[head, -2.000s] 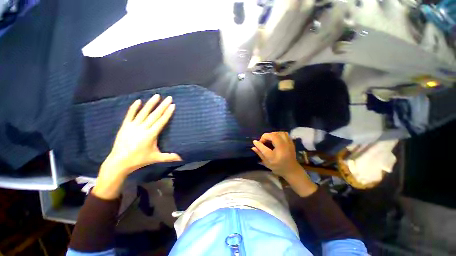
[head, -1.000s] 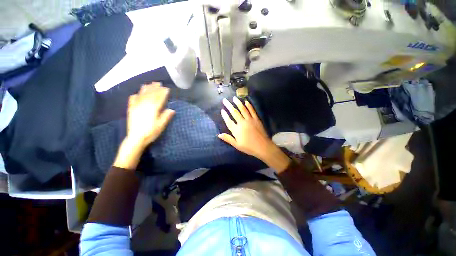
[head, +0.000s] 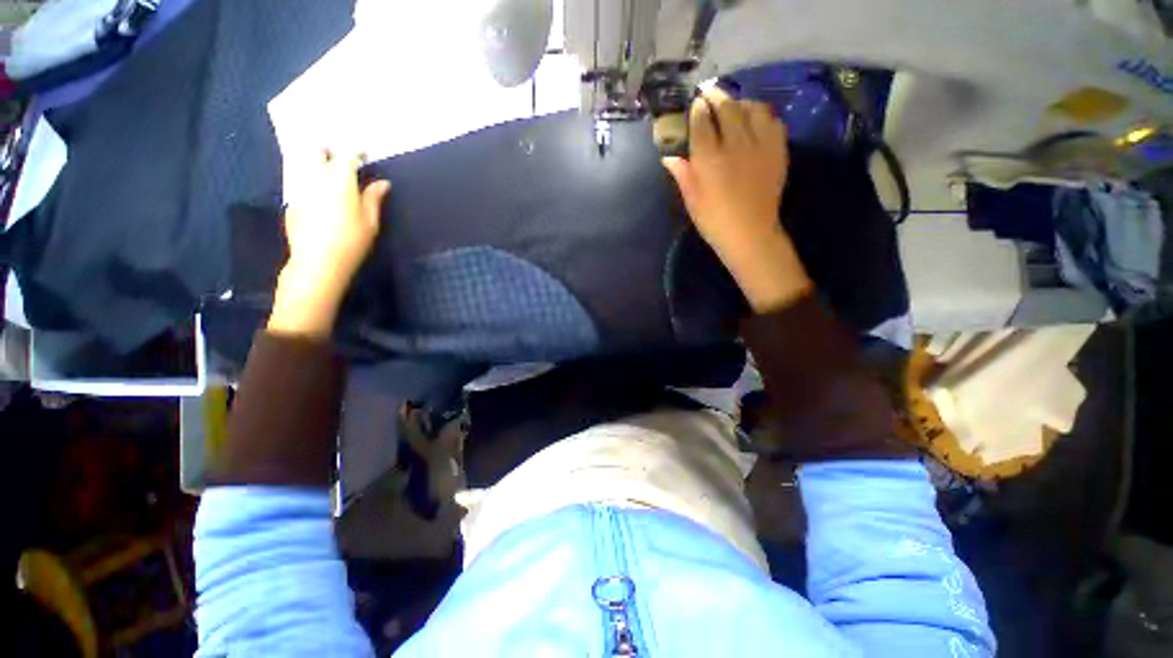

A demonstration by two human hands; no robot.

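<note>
Dark navy garment panels (head: pixel 515 193) lie across the white machine table, below the needle area. A checked blue piece (head: pixel 495 298) with a curved edge lies on the plain dark cloth. My left hand (head: pixel 328 219) holds the dark cloth's far edge at the left, fingertips partly hidden. My right hand (head: pixel 736 167) grips dark cloth just right of the needle, its fingertips beside the presser foot area. The presser foot and needle (head: pixel 602 129) stand at the dark cloth near its far edge.
The sewing machine's white head and arm (head: pixel 823 39) span the top right. Pale blue cloth (head: pixel 1109 244) hangs at the right. A round yellow-rimmed container (head: pixel 929 431) of pale cloth stands at lower right. A white bin edge (head: pixel 116 384) and more cloth are at the left.
My right hand has moved up and right beside the needle. The dark cloth has shifted away from me, and my left hand has moved left to its far edge. The view has also shifted.
</note>
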